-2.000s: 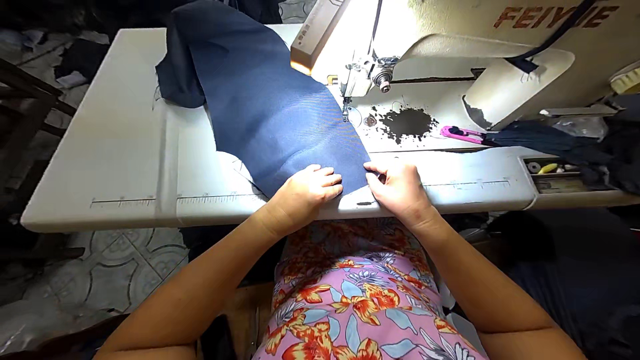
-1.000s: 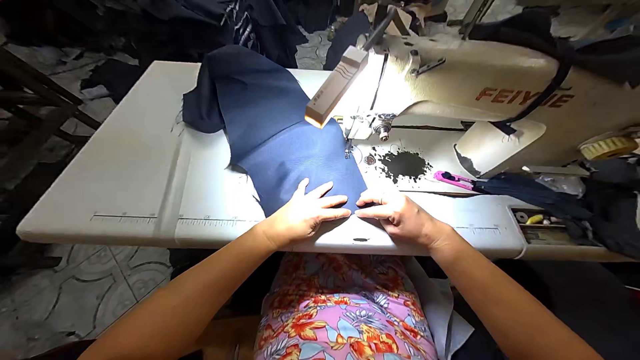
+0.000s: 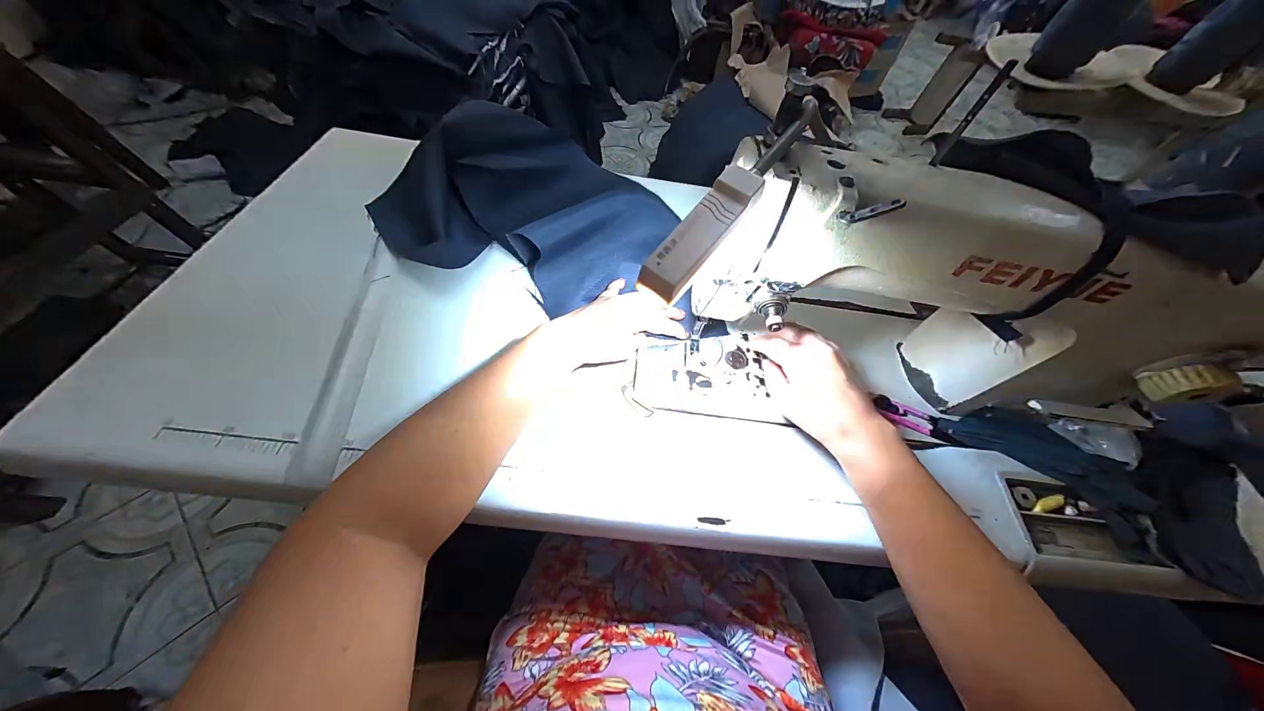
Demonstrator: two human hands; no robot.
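A dark blue fabric piece (image 3: 583,227) lies on the white sewing table, its near edge at the presser foot (image 3: 703,331) of a cream industrial sewing machine (image 3: 928,237) marked Feiyue. My left hand (image 3: 617,326) rests flat on the fabric's near edge, left of the needle area, fingers pointing to the foot. To the right of the foot is my right hand (image 3: 805,375), with its fingertips by the needle bar's lower end; whether they hold the fabric is hidden. The metal needle plate (image 3: 706,375) shows between my hands, in bright light.
A lamp (image 3: 701,235) hangs over the needle area. Right of my right hand lie a pink cutter (image 3: 904,415) and dark cloth scraps (image 3: 1047,449). A recessed tray (image 3: 1071,533) holds bobbins and small items. A printed ruler scale (image 3: 227,436) runs along the table's near left edge.
The fabric has moved away from me, from the table's near edge to behind the needle area. Both hands have moved forward to the presser foot and farther apart, uncovering the needle plate.
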